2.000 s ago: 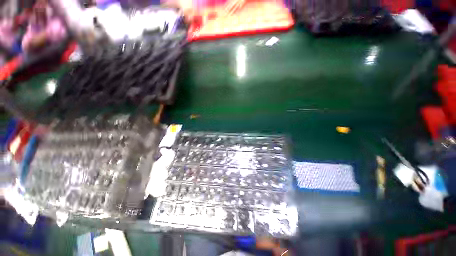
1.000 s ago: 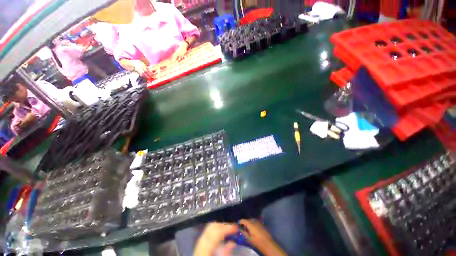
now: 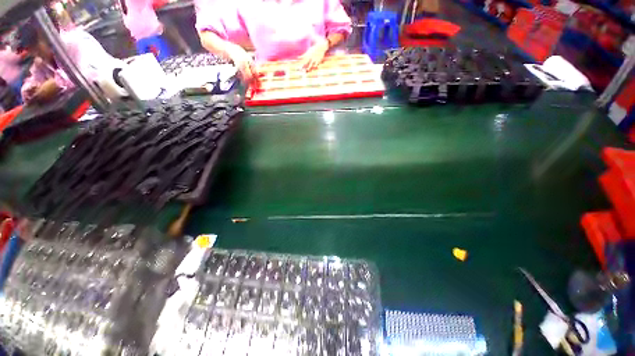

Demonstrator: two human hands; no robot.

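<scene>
Neither of my hands is in the picture. A clear blister tray [image 3: 278,306] with rows of small dark parts lies nearest in front of me, cut off by the lower edge. A pale dotted pad sheet [image 3: 432,327] with a blue edge lies flat to its right. The yellow-handled tweezers [image 3: 517,327] lie on the bench right of the sheet, cut off below. White crumpled strips [image 3: 177,295] lie along the tray's left edge.
Stacked clear trays [image 3: 69,292] stand at left, black trays [image 3: 139,156] behind them. Scissors [image 3: 550,295] and white tissue lie right, beside red trays [image 3: 616,201]. A yellow scrap [image 3: 459,254] lies on the green bench. A person in pink [image 3: 278,31] works at a red-orange tray [image 3: 317,80] across.
The view has tilted up and turned, so the bench things sit lower. My two hands, together at the lower edge a second ago, have left the picture. The tweezers still lie on the bench.
</scene>
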